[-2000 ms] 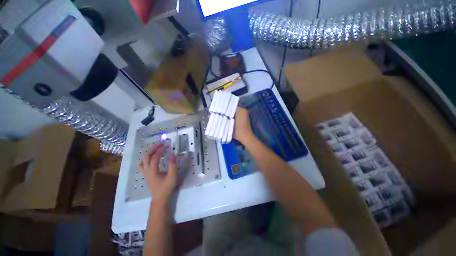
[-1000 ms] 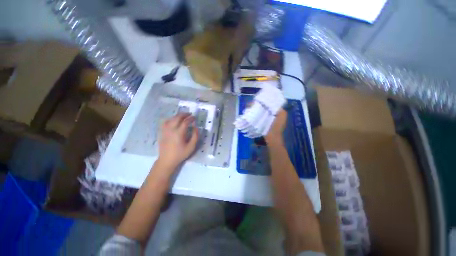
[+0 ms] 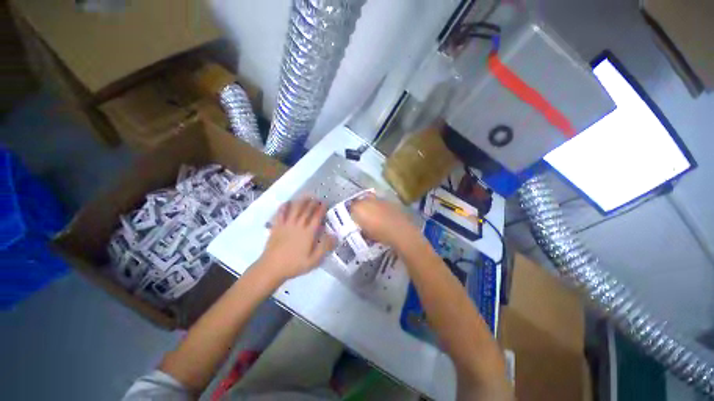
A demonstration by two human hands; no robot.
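Several white plastic frames (image 3: 350, 233) are bunched over the grey perforated work plate (image 3: 337, 174), tilted and slightly blurred. My right hand (image 3: 381, 221) is shut on them from the right, with its fingertips partly hidden. My left hand (image 3: 297, 235) is over the plate's left part, thumb apart from the fingers and close to the frames. Whether it holds a part is unclear. More white shapes show on the plate below the frames, too blurred to tell apart.
An open carton with a loose pile of white frames (image 3: 176, 235) stands at left. The laser marking head (image 3: 521, 102) and cardboard piece (image 3: 419, 164) are beyond the plate. A blue mat (image 3: 471, 294), small open box (image 3: 452, 213), monitor (image 3: 626, 149) and another carton (image 3: 546, 321) are at right.
My right hand has brought the frames leftward from over the blue mat to over the plate, near my left hand. The view has turned left, showing more of the loose-pile carton.
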